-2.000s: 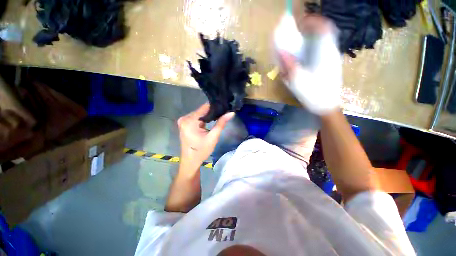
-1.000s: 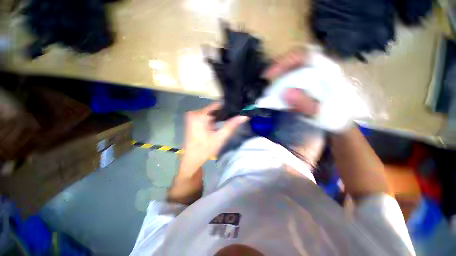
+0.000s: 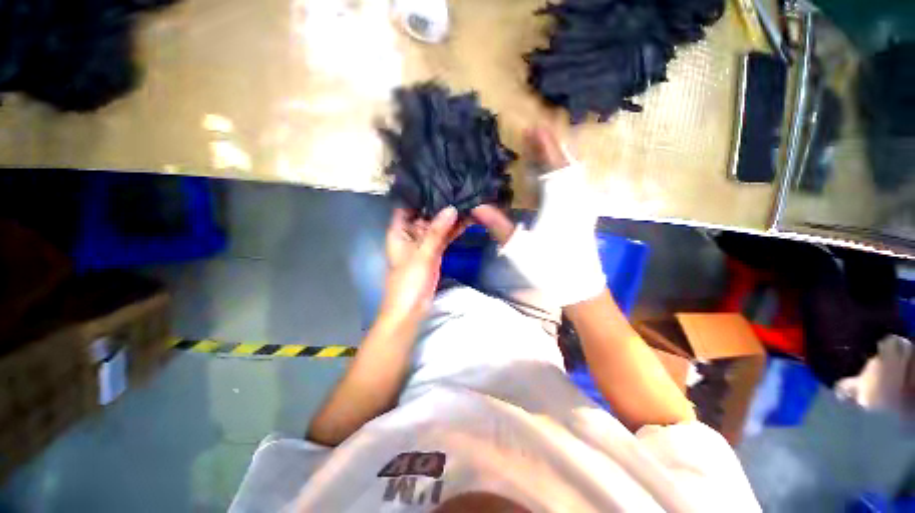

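A black spiky hair cluster (image 3: 449, 150) is held upright over the bench's near edge, its jagged tips pointing away from me. My bare left hand (image 3: 429, 228) pinches its lower end between thumb and fingers. My right hand (image 3: 517, 195), in a white glove with bare fingertips, is at the cluster's lower right. Its thumb is at the cluster's base and a finger points up, apart from the cluster. A white object, perhaps the glue bottle (image 3: 423, 18), lies on the bench at the top edge, partly cut off.
Black clusters lie in heaps on the bench (image 3: 301, 110) at upper left (image 3: 70, 50) and upper right (image 3: 602, 60). A flat dark rectangle (image 3: 759, 118) lies at right. Cartons stand on the floor at left (image 3: 90, 351) and right (image 3: 717, 341). Another person's hand (image 3: 883, 376) shows at far right.
The view has shifted right. My right hand no longer holds the white bottle with the teal tip; a white object now lies on the bench. The held cluster looks rounder and fuller.
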